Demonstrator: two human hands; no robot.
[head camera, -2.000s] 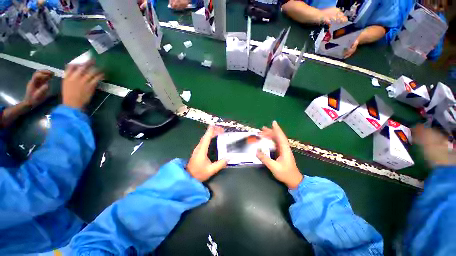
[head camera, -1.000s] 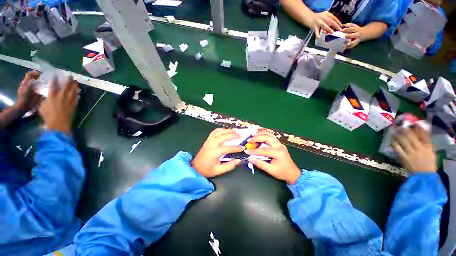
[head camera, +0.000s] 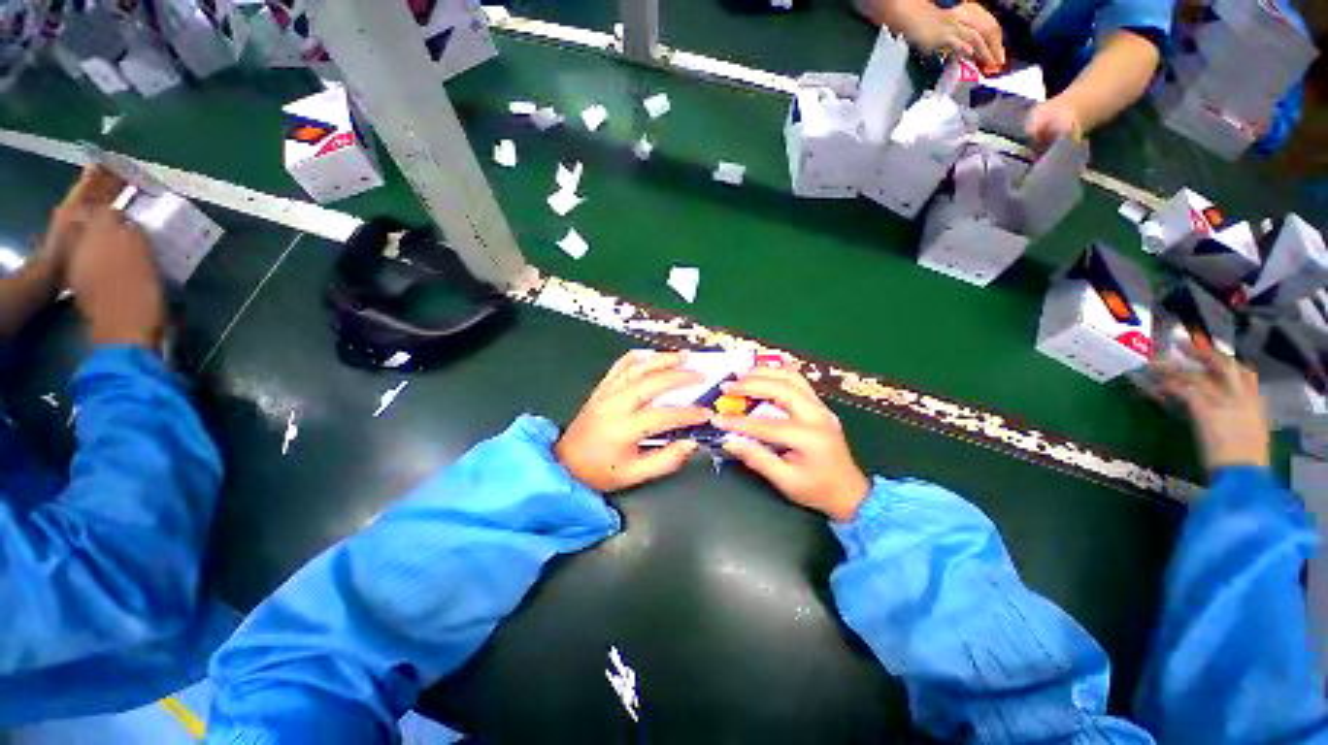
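A small printed carton (head camera: 709, 390), white with a dark diagonal panel, an orange picture and a red patch, is held low over the dark green tabletop near the rail. My left hand (head camera: 637, 422) grips its left side and my right hand (head camera: 791, 440) grips its right side, with the fingers of both close together on its near part. The fingers cover much of the carton, so its near end and flaps cannot be made out.
The chipped conveyor rail (head camera: 932, 432) runs just beyond my hands. A black looped object (head camera: 415, 306) lies left beside the slanting post (head camera: 423, 146). Cartons and white scraps lie on the green belt (head camera: 787, 284). Other workers' hands are at left, right and opposite.
The carton in my hands was first seen broad and flat; now my fingers close around it. Cartons and scraps on the belt have moved right. The neighbour's hand at right reaches among the cartons.
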